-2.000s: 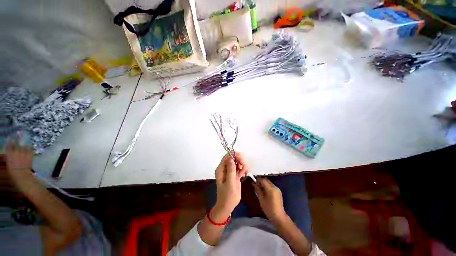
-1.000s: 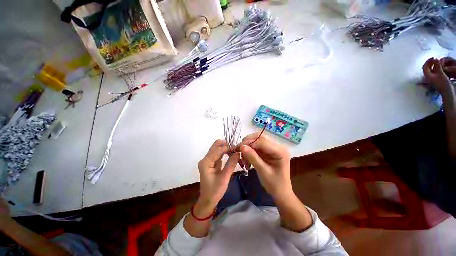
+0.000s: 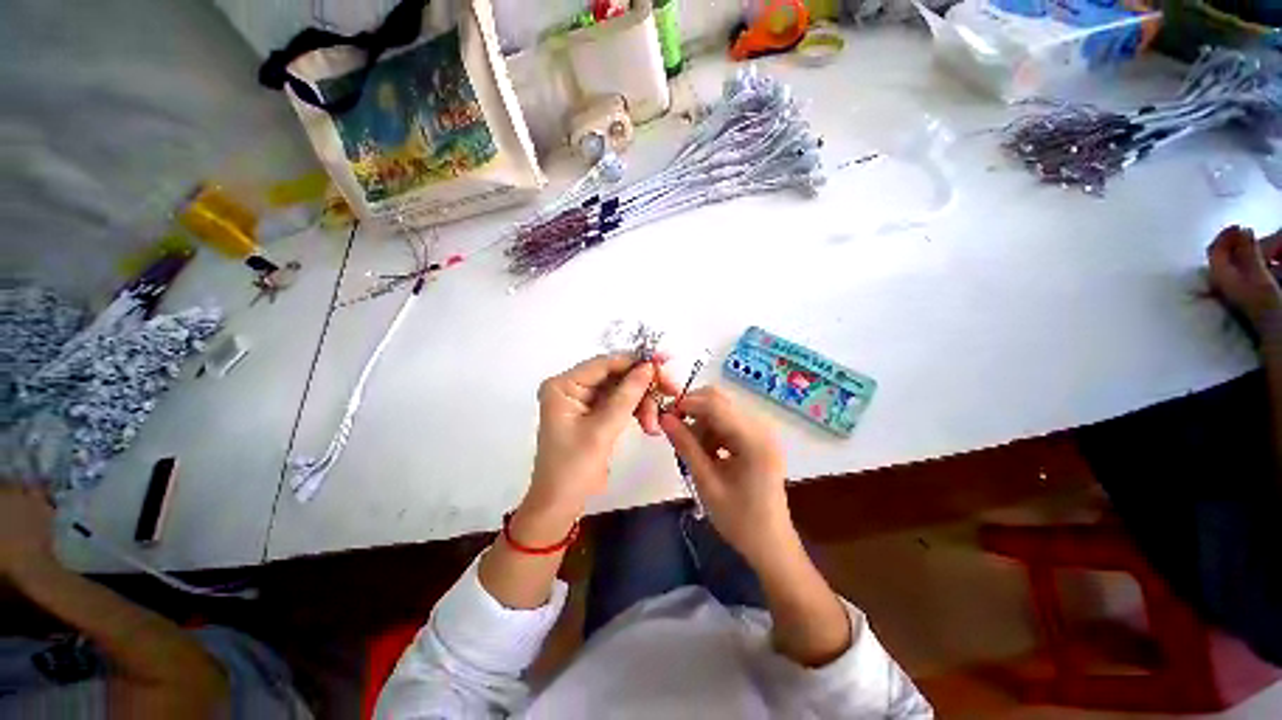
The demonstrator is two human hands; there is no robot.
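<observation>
My left hand [image 3: 584,415] and my right hand [image 3: 728,457] are close together above the table's front edge. Both fingertips hold the thin lead wires [image 3: 692,380] of one wire harness; a dark wire and a red one show between them. My left fingers pinch the wires near their tips. The harness's lower part hangs below my right hand over my lap. Small white plastic bits [image 3: 619,335] lie just behind my left fingertips. The exact grip on each wire is too small to tell.
A teal phone case [image 3: 801,380] lies right of my hands. The harness bundle [image 3: 689,183] is behind, a single harness [image 3: 368,380] left, a second bundle [image 3: 1111,138] far right. A tote bag [image 3: 422,127] stands at the back. Neighbours' arms show at both sides; a red stool [image 3: 1111,605] is lower right.
My right hand has come up from below the table edge to meet my left at the wires. My left fingers now cover more of the wires, near the white bits.
</observation>
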